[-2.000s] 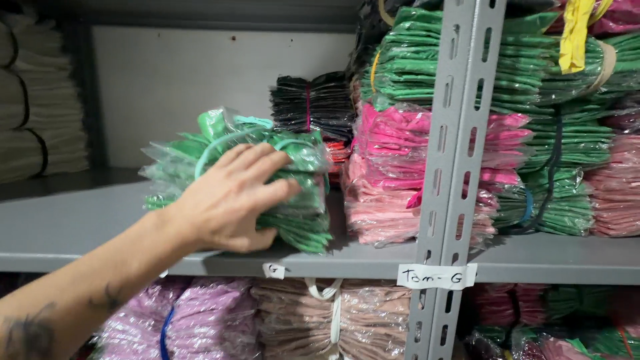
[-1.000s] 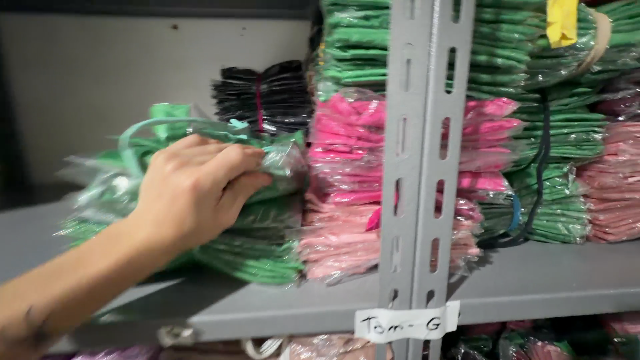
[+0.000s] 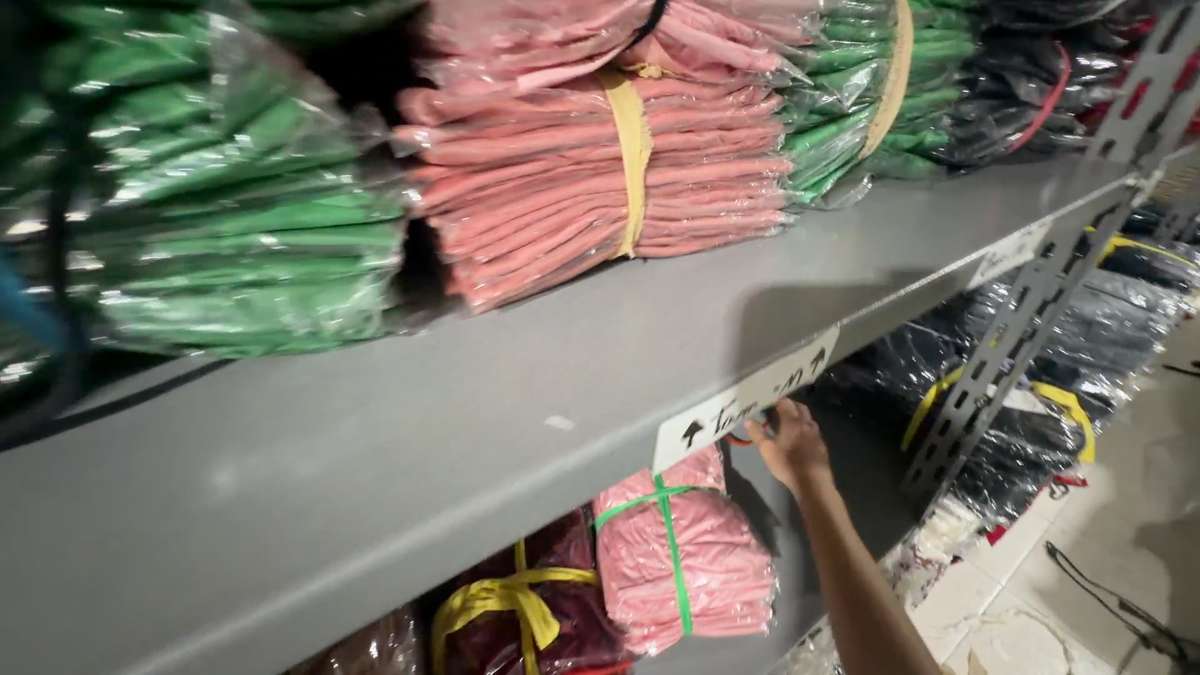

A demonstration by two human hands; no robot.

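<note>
My right hand reaches up from the lower right, its fingertips at the underside of the grey metal shelf's front edge, beside a paper label. A small orange-red and dark item shows at the fingers; whether they grip it cannot be told. Just left of the hand, on the lower shelf, lies a pink plastic-wrapped bundle tied with green bands. On the upper shelf stand a salmon bundle with a yellow tie and a green bundle. My left hand is out of view.
A maroon bundle with a yellow tie sits on the lower shelf. A slotted metal upright stands right of the hand, with dark wrapped bundles around it. A cord lies on the tiled floor.
The view has swung far along the shelving. My left hand, earlier on a green bundle, is gone from view; my right hand now shows at the shelf edge.
</note>
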